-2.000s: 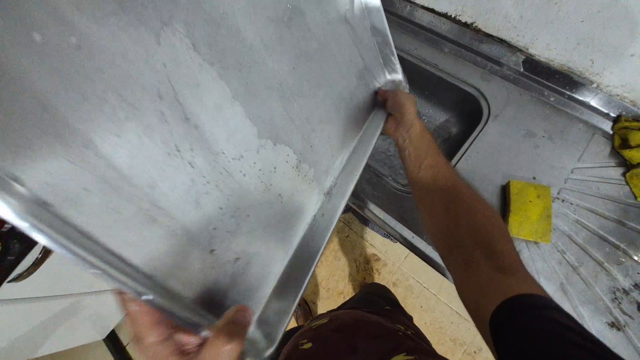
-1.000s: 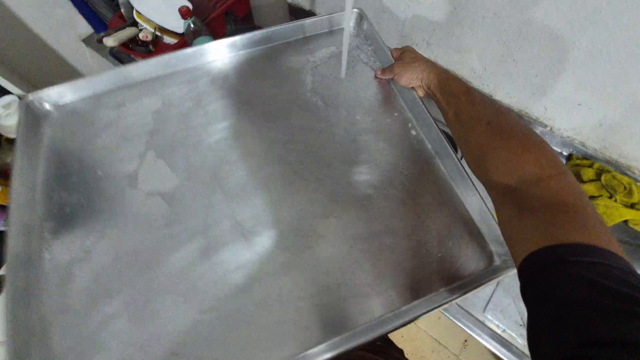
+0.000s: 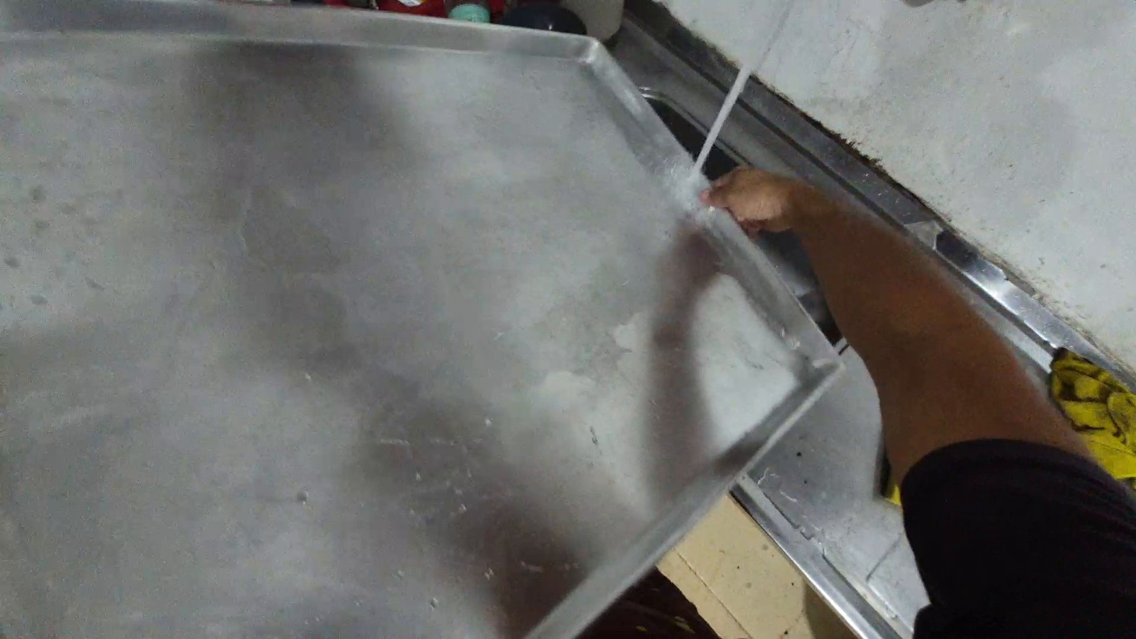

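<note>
A large rectangular metal baking tray [image 3: 426, 293] with raised rims fills most of the view, its surface wet and streaked. My right hand [image 3: 754, 200] grips the tray's right rim. Beside my fingers a thin stream of water [image 3: 723, 120] falls onto that rim and splashes. The faucet itself is not in view. Under the right side of the tray lies a steel sink basin [image 3: 679, 120], mostly covered. My left hand is out of the frame.
A steel counter [image 3: 825, 444] runs along a stained white wall [image 3: 1003, 133]. A yellow cloth [image 3: 1096, 413] lies at the right. Red and dark items [image 3: 541, 16] stand behind the tray's far rim. Tan floor tiles [image 3: 737, 568] show below the counter's edge.
Two seconds ago the tray was steeply tilted with both my hands on it and no water visible. The water struck inside the tray's corner a second ago and now lands on the rim by my right hand.
</note>
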